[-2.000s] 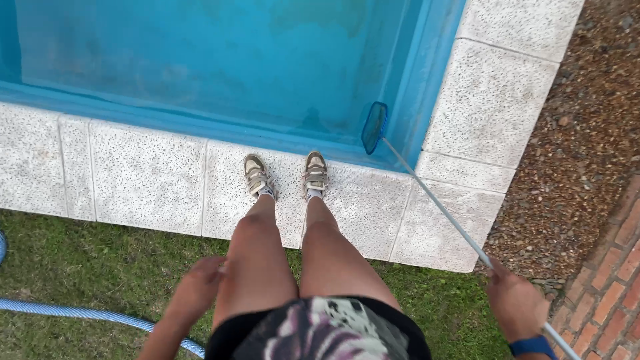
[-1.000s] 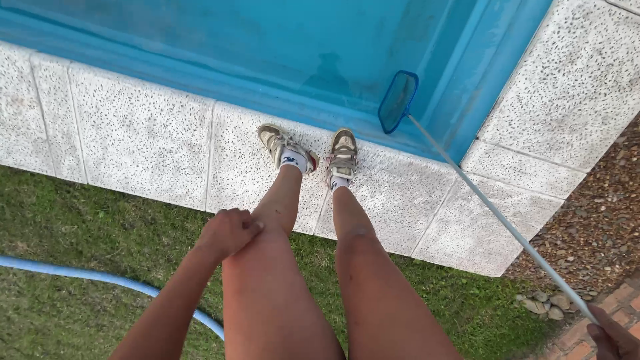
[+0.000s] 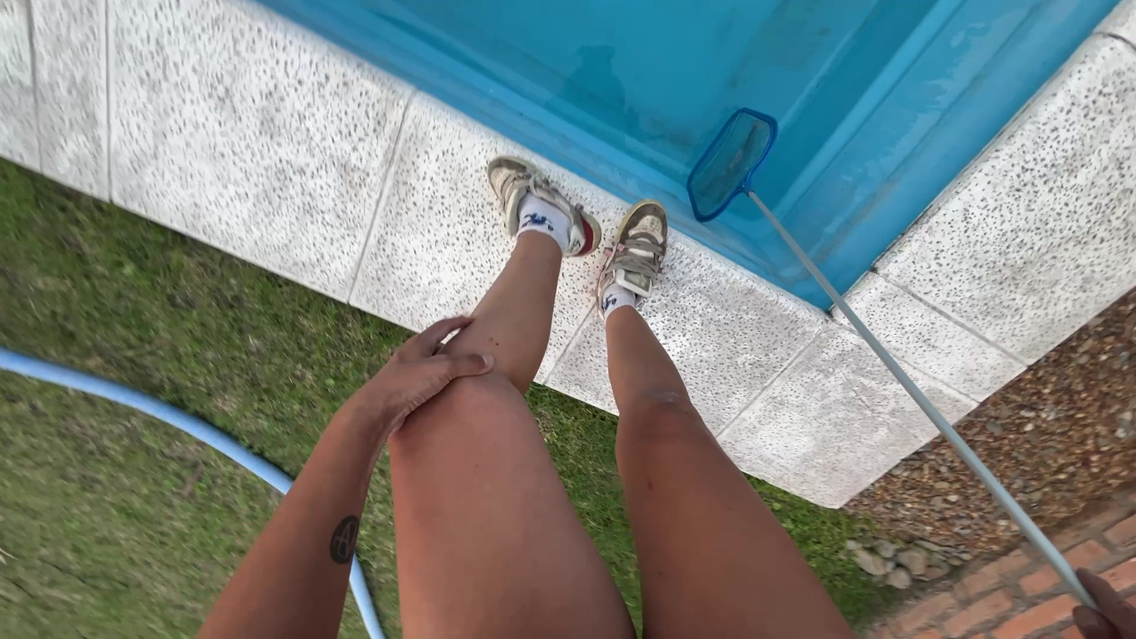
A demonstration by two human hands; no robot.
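My right hand [image 3: 1105, 605], partly cut off at the lower right edge, grips the light metal pole [image 3: 923, 390] of a pool skimmer net. The blue-framed net [image 3: 733, 165] is at the pole's far end, over the pool [image 3: 692, 80] near its corner; whether it touches the water I cannot tell. My left hand [image 3: 426, 373] rests on my left knee with its fingers around the side, holding no object. Both my feet, in worn sneakers [image 3: 637, 248] and white socks, stand on the pale speckled stone coping [image 3: 266, 151] beside the pool's edge.
A light blue hose [image 3: 186, 426] curves over the grass [image 3: 169, 319] at the left. Beyond the coping's outer corner at the right lie brown gravel [image 3: 1047, 426], a few larger stones [image 3: 912, 561] and red brick paving [image 3: 1047, 581].
My left hand, off my thigh two seconds ago, has come to rest on my left knee. That leg is now bent with its foot turned. The view has tilted and come closer to the legs.
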